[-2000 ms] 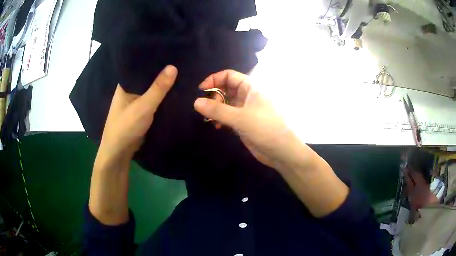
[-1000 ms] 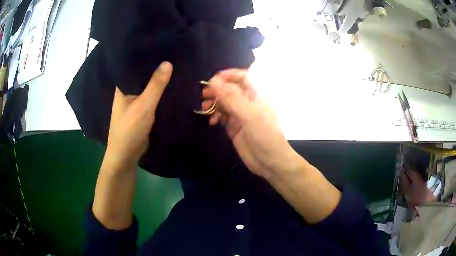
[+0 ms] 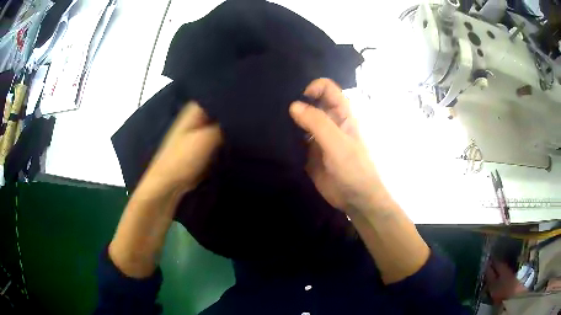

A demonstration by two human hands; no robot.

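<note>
A large dark garment (image 3: 258, 74) lies bunched over the white table's front edge and hangs towards my body. My left hand (image 3: 184, 154) is blurred, its fingers curled into the cloth on the garment's left side. My right hand (image 3: 335, 141) pinches a bit of the dark cloth between thumb and fingers on the right side. The metal ring is mostly hidden; only a small glint shows beside the right fingers.
An off-white sewing machine (image 3: 492, 67) stands at the right. A loose gold ring buckle (image 3: 473, 157) and thread snips (image 3: 501, 197) lie on the white table (image 3: 424, 203) near a printed ruler (image 3: 529, 203). Papers (image 3: 77, 58) lie at the left. A yellow-edged bin is at the lower right.
The view has shifted, showing more of the sewing machine. My left hand has curled its fingers into the cloth. My right hand has moved from the gold ring to pinching cloth; the ring is now mostly hidden.
</note>
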